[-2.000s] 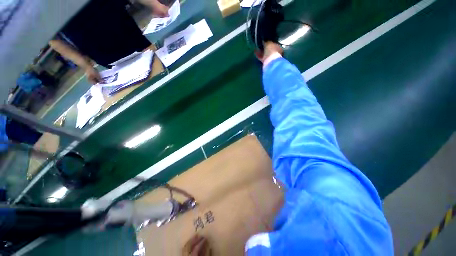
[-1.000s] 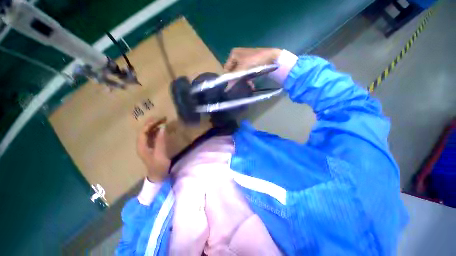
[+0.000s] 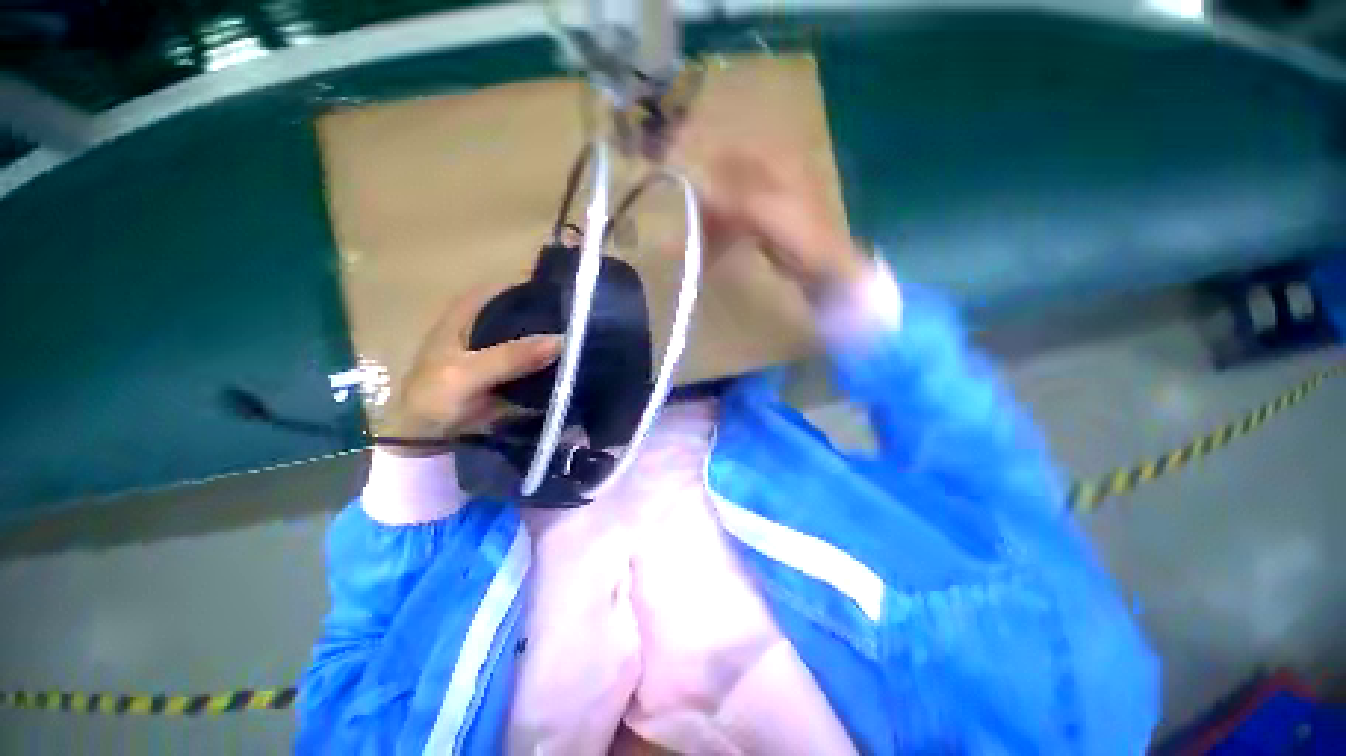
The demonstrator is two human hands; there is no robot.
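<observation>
My left hand (image 3: 461,372) is closed around a black headset (image 3: 568,332), held in front of my chest over the near part of the cardboard mat. Its two pale headband hoops (image 3: 682,303) point up and away from me. A thin black microphone boom (image 3: 318,428) with a dark tip sticks out to the left. My right hand (image 3: 768,214) is blurred, raised to the right of the hoops; its fingers look apart and nothing shows in it. The power screwdriver's metal nose (image 3: 647,111) hangs just beyond the hoops, blurred; whether they touch cannot be told.
The brown cardboard mat (image 3: 443,192) lies on the green conveyor belt (image 3: 192,296), with clear tape at its left edge. A white rail (image 3: 369,59) curves along the far side. A yellow and black floor stripe (image 3: 1210,436) and a dark object (image 3: 1269,313) show at the right.
The headset has passed from my right hand to my left, its hoops now upright. My right hand has let go and moved right. The view has turned, bringing the screwdriver to the top middle.
</observation>
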